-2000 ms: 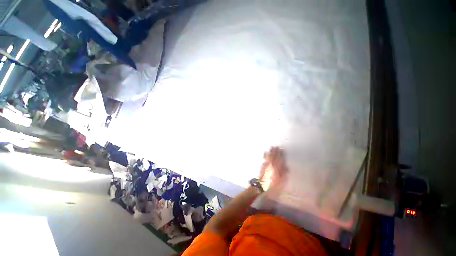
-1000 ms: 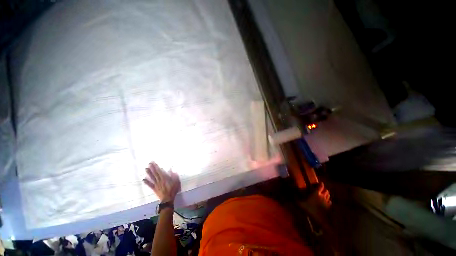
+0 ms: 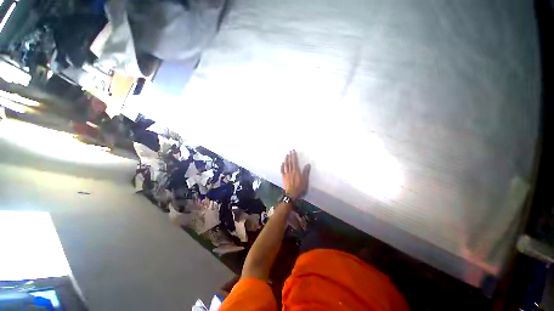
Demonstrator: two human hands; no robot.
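Note:
A broad white fabric ply (image 3: 425, 121) covers the cutting table, with faint wrinkles and a strong glare over its middle and left. My left hand (image 3: 294, 177) lies palm down on the near edge of the ply, fingers extended upward, holding nothing. A dark watch is on its wrist. My right hand is not in view.
A heap of dark blue and white scraps (image 3: 209, 188) lies below the table's near edge. A pale grey surface (image 3: 133, 237) is at lower left. Crumpled greyish cloth (image 3: 173, 27) is at the far left end. A whitish cylinder (image 3: 536, 248) shows at the right rim.
The view has swung left, so the rail and red digits have left the picture. My left hand is still palm down near the ply's near edge, its fingers now closer together.

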